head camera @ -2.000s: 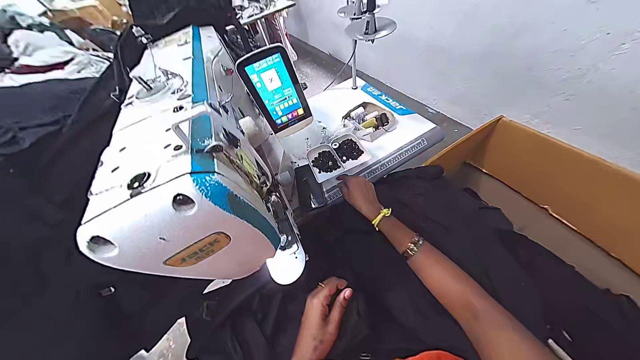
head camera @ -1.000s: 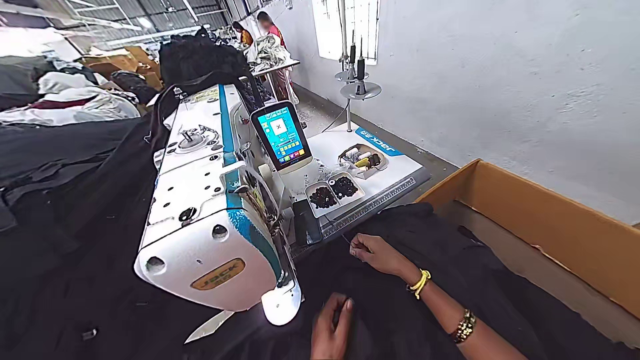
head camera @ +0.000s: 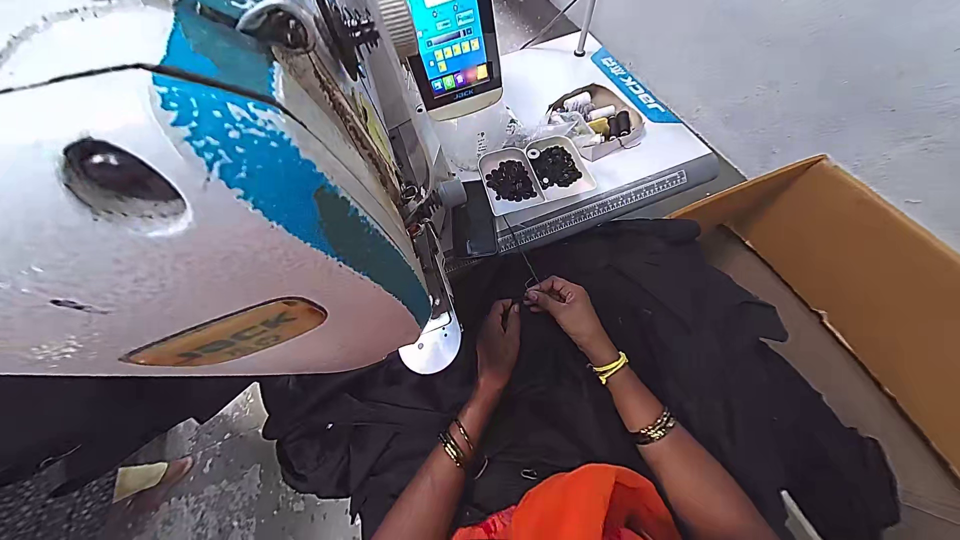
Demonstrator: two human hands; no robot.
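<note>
Black fabric (head camera: 675, 375) lies spread under both forearms. My left hand (head camera: 499, 341), fingers closed, pinches a small dark bit, perhaps the fabric's edge, just right of the sewing machine head's (head camera: 225, 225) lower tip. Touching or almost touching it, my right hand (head camera: 566, 307) pinches something thin with thumb and forefinger. A dark cord or thin tool (head camera: 523, 247) runs from those fingertips up toward the button trays; which of the two it is I cannot tell. Black buttons fill the two-part white tray (head camera: 592, 180) on the machine bed.
A lit touch panel (head camera: 454, 45) stands behind the trays. Thread spools lie in an open container (head camera: 637, 135) on the white bed (head camera: 679, 154), with a ruler strip (head camera: 637, 196) along its front. A dark flat object (head camera: 475, 217) sits beside the trays. At right is a cardboard box (head camera: 862, 247).
Both hands have come together at the fabric; a second ago they were apart. The right hand was at the bed's front edge two seconds ago. The view has moved much closer.
</note>
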